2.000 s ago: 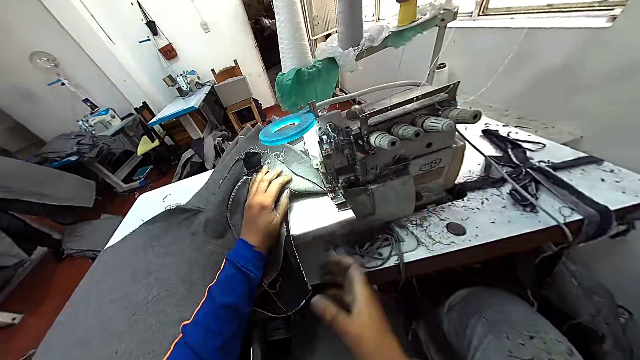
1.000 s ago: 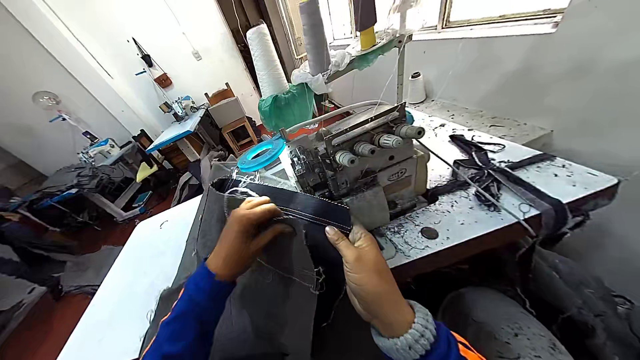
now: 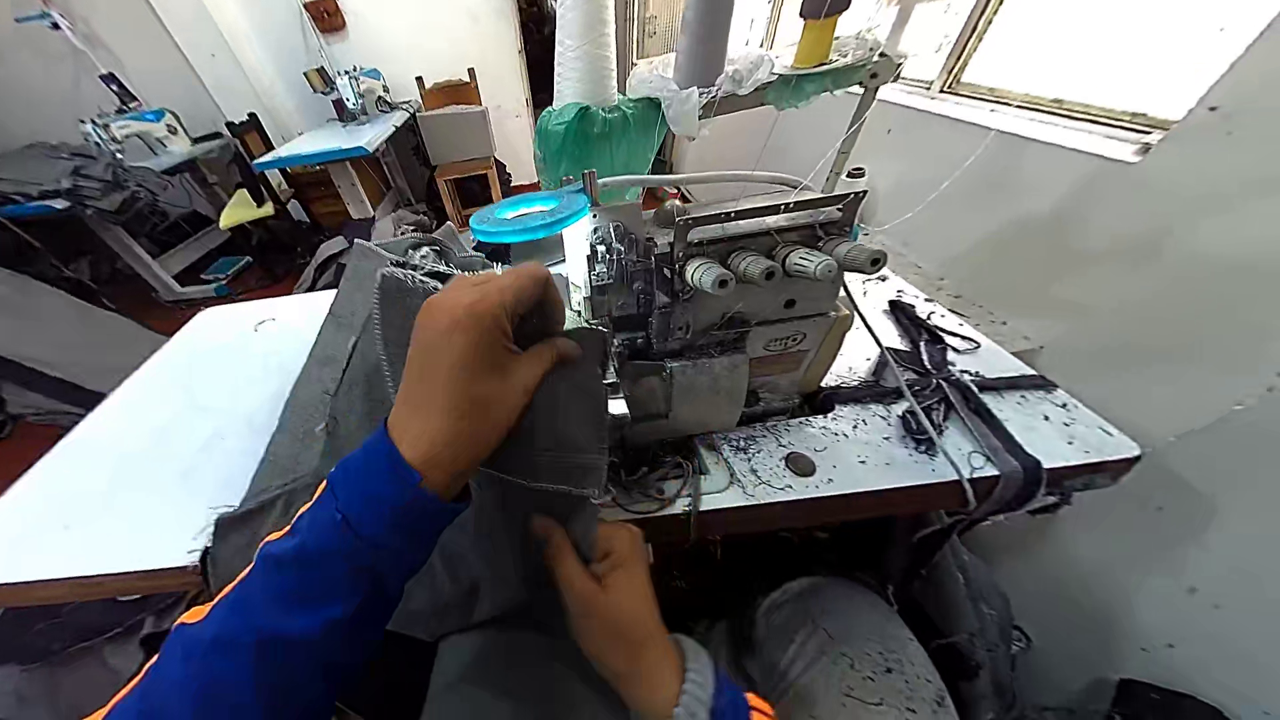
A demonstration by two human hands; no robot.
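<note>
My left hand (image 3: pixel 480 370) pinches dark grey denim fabric (image 3: pixel 560 430) between thumb and fingers, just left of the overlock sewing machine (image 3: pixel 740 310). Lower down, my right hand (image 3: pixel 610 600) grips a hanging part of the same fabric, below the front edge of the table. White overlock stitching runs along the fabric's left edge, and frayed threads show at its top. More grey cloth lies over the table edge behind my left forearm. The machine's needle area is partly hidden by the fabric and my left hand. A lit blue ring lamp (image 3: pixel 530 216) is beside the machine head.
The white table (image 3: pixel 180 430) extends to the left. Lint, a metal disc (image 3: pixel 800 463) and dark fabric strips (image 3: pixel 950 390) lie on its right part. Thread cones (image 3: pixel 586 60) stand behind the machine. A wooden chair (image 3: pixel 460 150) and other sewing machines (image 3: pixel 150 130) are farther back.
The dark band with pale stitch lines held across both hands is no longer seen that way; a plain grey panel now hangs from my left hand. My right hand has moved down, below the left.
</note>
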